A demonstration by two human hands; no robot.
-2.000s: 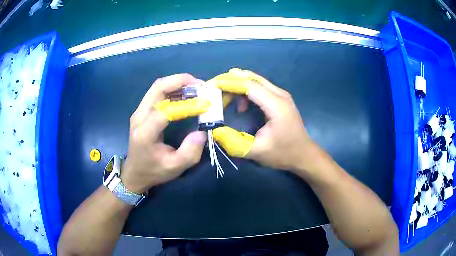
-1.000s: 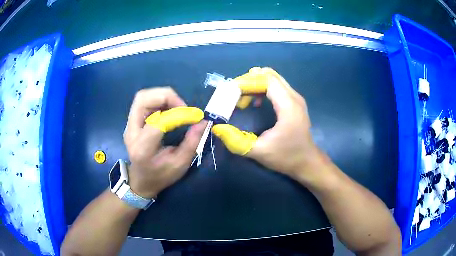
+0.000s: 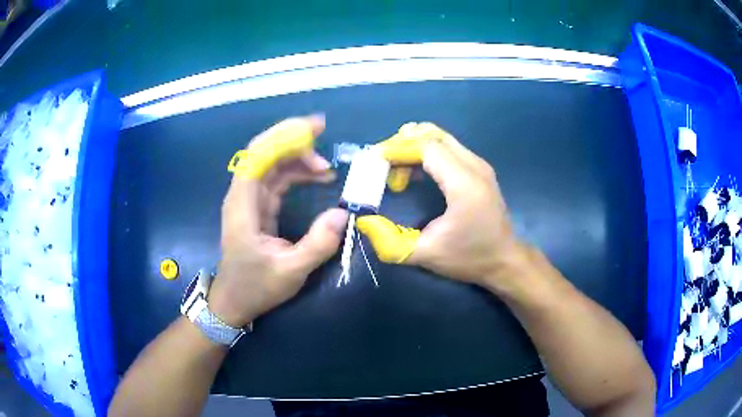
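A white-bodied unit (image 3: pixel 365 177) is held over the black bench, its black end down and several thin white lead wires (image 3: pixel 348 259) hanging towards me. A clear plastic piece (image 3: pixel 348 153) sticks out at its upper left; how it is joined is not clear. My right hand (image 3: pixel 451 199) grips the unit from the right between yellow-covered thumb and finger. My left hand (image 3: pixel 272 220), slightly blurred, has its yellow-covered index finger raised and apart from the unit, with the bare thumb tip at the unit's black lower left corner.
A blue bin of whitish translucent pieces (image 3: pixel 45 244) stands at left. A blue bin (image 3: pixel 661 236) at right holds loose white-and-black units. A small yellow disc (image 3: pixel 169 269) lies on the bench at left. A pale rail (image 3: pixel 374 67) crosses behind, with a green belt (image 3: pixel 325 24) beyond.
My left index finger has lifted up and away from the unit, and the left thumb now touches its lower corner. The unit has turned more upright in my right hand. The clear piece shows more than two seconds ago.
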